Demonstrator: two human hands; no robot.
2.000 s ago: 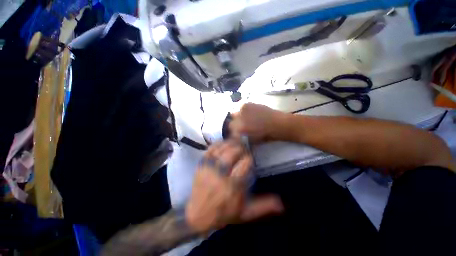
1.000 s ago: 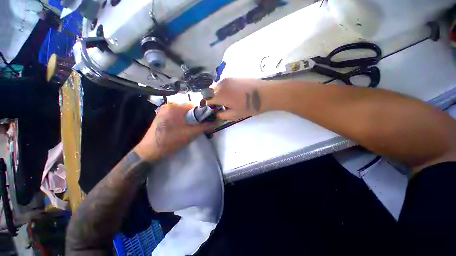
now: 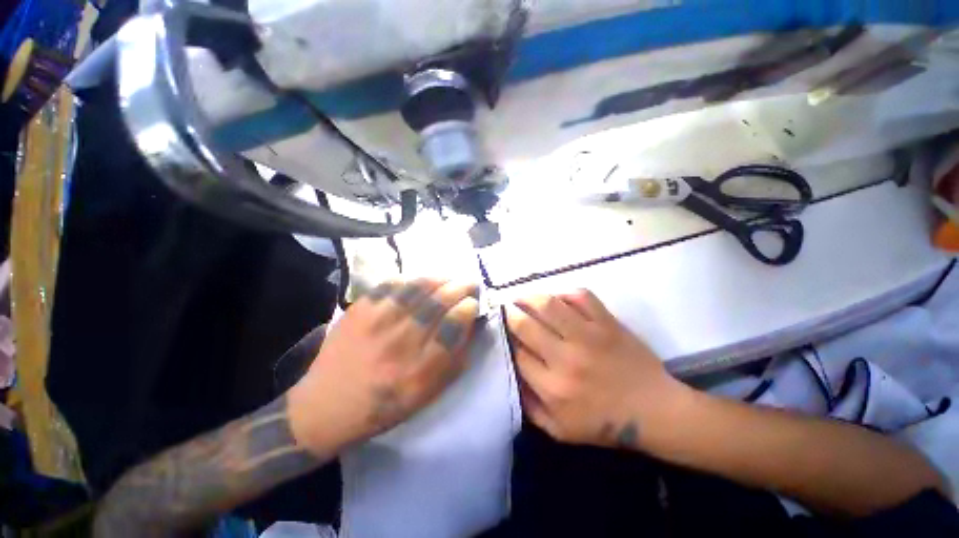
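Note:
A pale garment panel (image 3: 429, 462) with a thin black line along its right edge runs from near the needle down over the table's front edge. My left hand (image 3: 394, 357) lies flat on it, fingers pointing at the presser foot. My right hand (image 3: 578, 368) rests at the panel's right edge, fingers bent, fingertips close to my left fingers. Whether the right fingers pinch the edge cannot be told. The presser foot (image 3: 484, 231) is just beyond my fingertips under a bright lamp; glare hides the needle.
The white sewing machine head (image 3: 347, 53) and its shiny curved guard (image 3: 174, 168) are above. Black-handled shears (image 3: 747, 205) lie right of the needle. Black fabric (image 3: 179, 305) and a taped brown board (image 3: 42, 294) are at left. Pale, black-lined pieces (image 3: 894, 384) pile at right.
My hands have come apart from their overlapping hold by the needle. The left now lies flat on the panel, the right beside its edge. The panel hangs straighter, and the view has moved closer.

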